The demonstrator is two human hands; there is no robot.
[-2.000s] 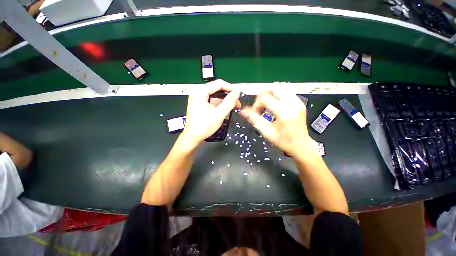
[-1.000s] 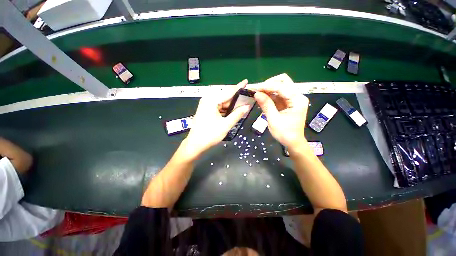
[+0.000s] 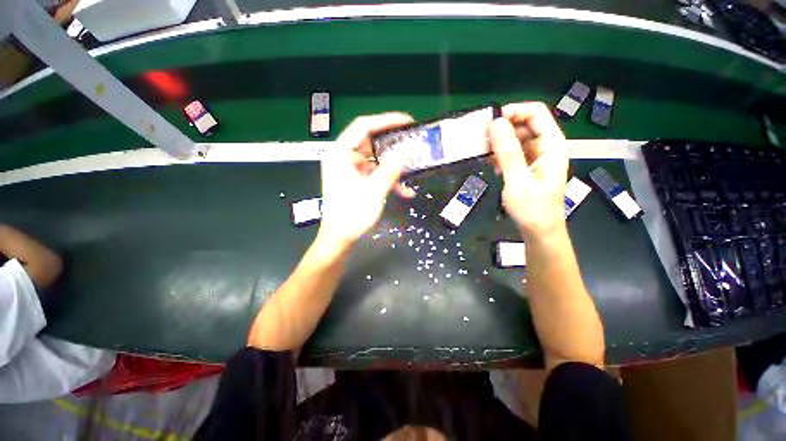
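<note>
A dark bar-shaped mobile phone point(image 3: 438, 140) is held nearly level above the bench, its pale and blue face showing, keypad end at the left. My left hand point(image 3: 355, 177) is closed around the keypad end, thumb over the face. My right hand point(image 3: 533, 164) grips the other end between thumb and fingers. Small white parts point(image 3: 428, 250) lie scattered on the dark green worktop below the hands. One waiting phone point(image 3: 464, 201) lies just below the held one. I cannot tell whether a white part is between my fingers.
Other waiting phones lie left point(image 3: 306, 211) and right point(image 3: 615, 193) of the hands. A black blister tray point(image 3: 724, 232) is at the right. Several phones sit on the green conveyor point(image 3: 465, 65) beyond the white rail point(image 3: 258, 156). A grey upright point(image 3: 103, 82) and another person's arm point(image 3: 28, 256) are at left.
The held phone has been lifted and turned from steep to nearly horizontal. My right hand has moved right to its far end. The phones on the conveyor have shifted left.
</note>
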